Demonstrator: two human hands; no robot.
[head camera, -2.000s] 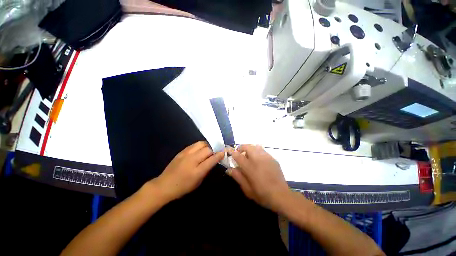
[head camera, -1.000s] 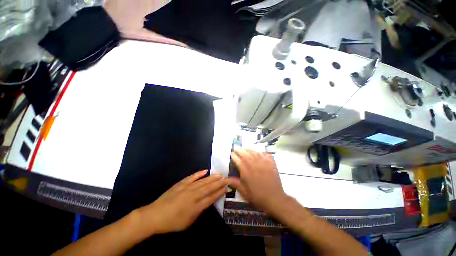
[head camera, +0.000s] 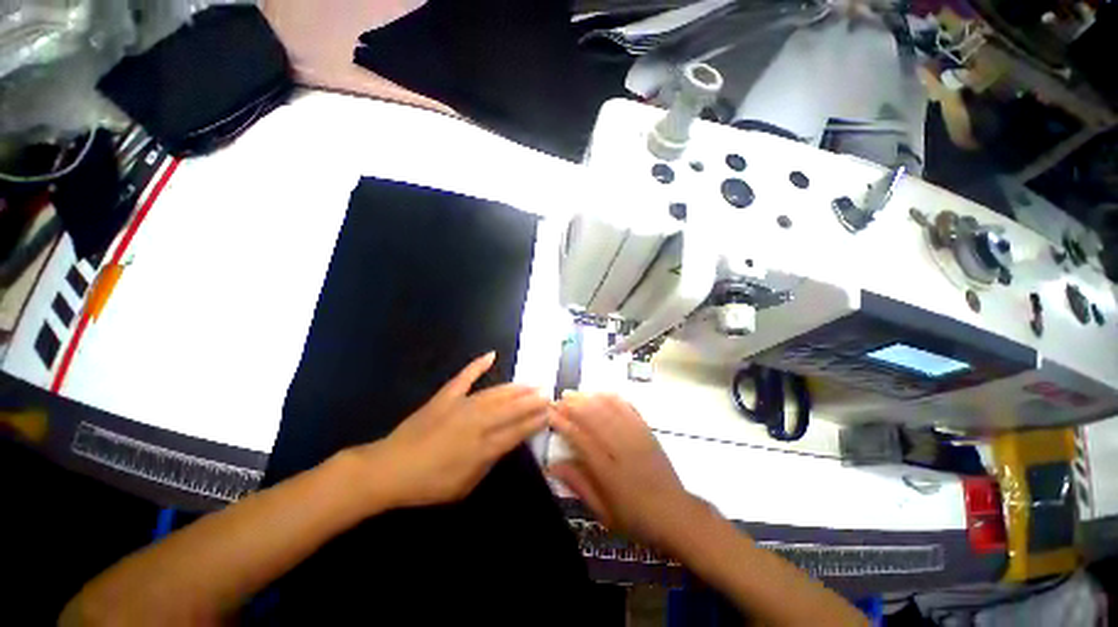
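Observation:
A black garment panel lies on the white machine table, its right edge beside a pale strip of fabric. Part of a dark strip shows between the pale fabric and the needle area of the lockstitch machine. My left hand lies flat on the panel, fingertips on the pale strip, thumb apart. My right hand touches the left fingertips, its fingers bent down over the fabric edge. What is under its fingers is hidden.
Black-handled scissors lie under the machine arm. A red item and a yellow packet are at the right end. Folded black pieces lie at the back left, more black fabric behind. A ruler marks the front edge.
The panel has turned and moved right toward the needle area, and its pale side is now mostly covered. Both hands have shifted with it. The view has also shifted.

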